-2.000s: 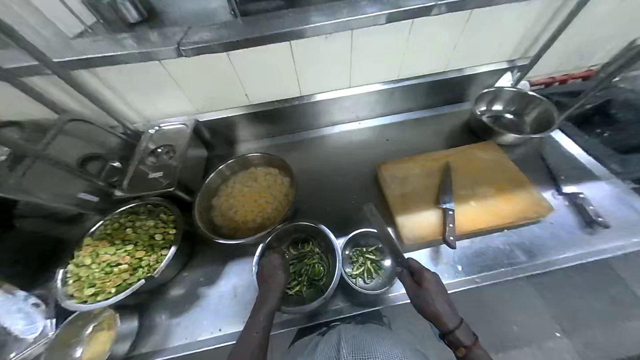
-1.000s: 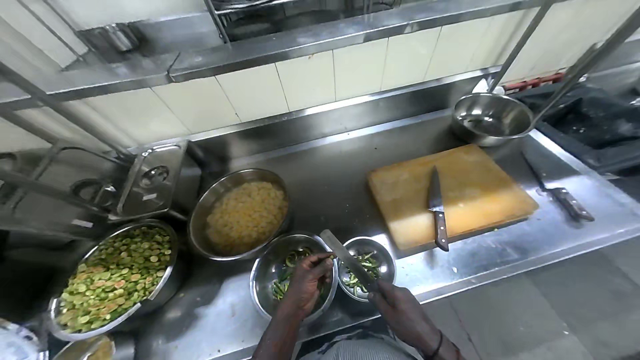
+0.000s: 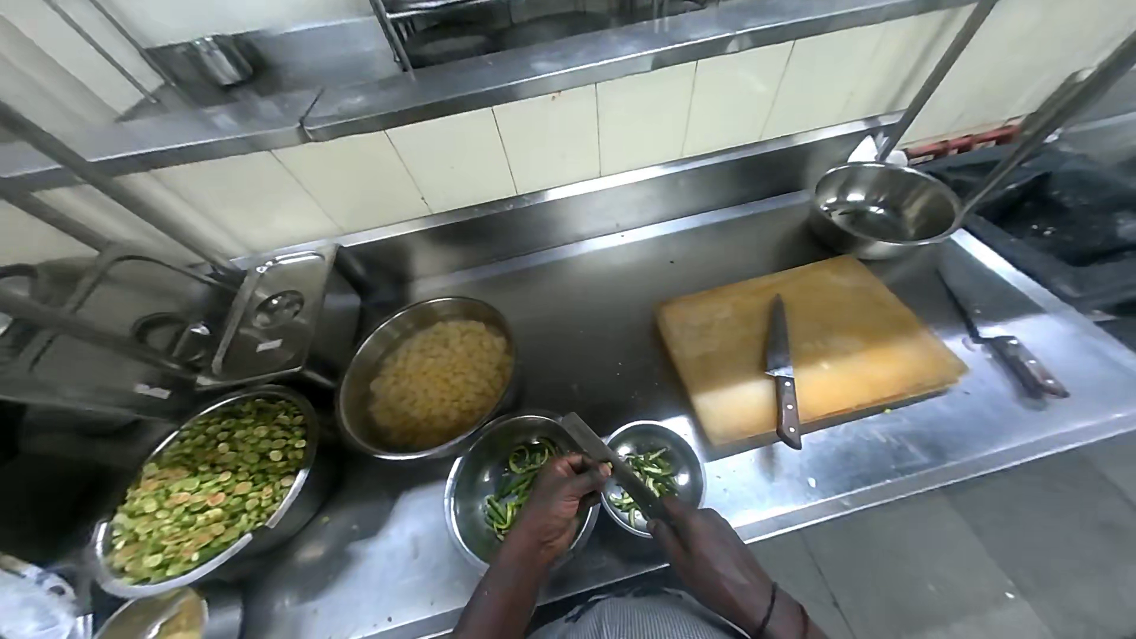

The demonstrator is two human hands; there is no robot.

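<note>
My right hand (image 3: 710,550) grips a knife (image 3: 617,466), its broad blade slanting up and left between two steel bowls. The fingertips of my left hand (image 3: 564,497) are pinched close to the blade, over the right side of the larger bowl; a small piece seems to be between them, too small to name. Long green chillies (image 3: 504,513) lie in that larger steel bowl (image 3: 454,506). Cut green chilli pieces (image 3: 652,470) are in the smaller steel bowl (image 3: 699,470), right beside it, partly under the knife.
A wooden cutting board (image 3: 719,346) bears a second knife (image 3: 781,355); another knife (image 3: 1021,364) lies right of it. An empty steel bowl (image 3: 879,240) stands behind. To the left are a bowl of pale chunks in liquid (image 3: 444,377), a tub of sliced green vegetables (image 3: 213,488) and a lidded steel container (image 3: 275,315).
Two seconds ago my left hand was down in the larger bowl; it has since risen to the knife blade. The knife has moved left, from the smaller bowl's right side to across it.
</note>
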